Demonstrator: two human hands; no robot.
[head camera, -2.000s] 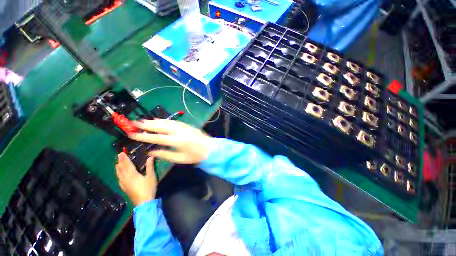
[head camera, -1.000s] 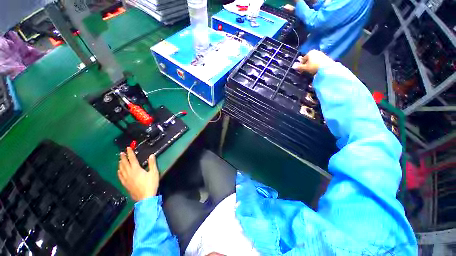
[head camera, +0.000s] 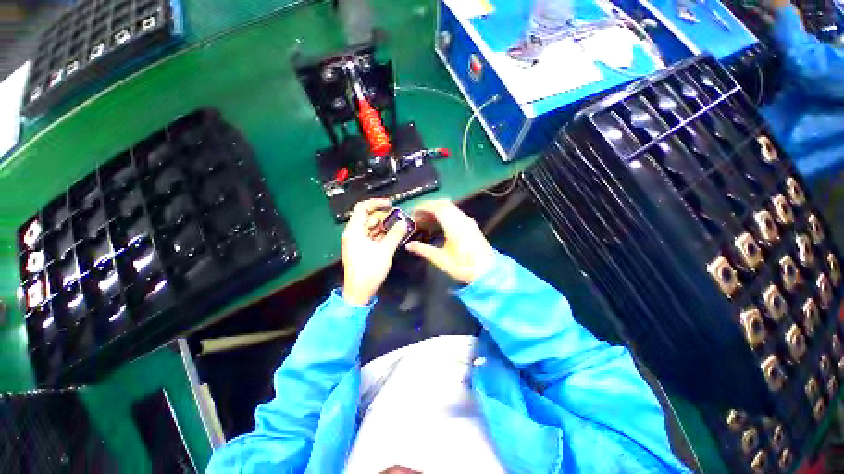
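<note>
A small square part (head camera: 399, 225) with a dark centre and a lighter rim is held up in front of the bench edge. My left hand (head camera: 370, 248) grips it from the left. My right hand (head camera: 452, 243) is bent close at its right side; the fingertips are near the part, but whether they grip it I cannot tell. The black press fixture (head camera: 384, 190) stands on the bench just beyond my hands. Its red handle (head camera: 374, 128) lies slanting toward me. I see no part in the fixture.
A tall tray stack (head camera: 601, 231) with rows of beige squares stands at the right. A black tray (head camera: 157, 231) with a few parts along its left edge lies at the left. Another filled tray (head camera: 97, 46) is at the far left. A blue box (head camera: 518, 111) stands behind the tall stack.
My right hand has come back from the right tray stack to the front of the fixture. My left hand has left the fixture's edge and now holds the small part. The view has shifted left.
</note>
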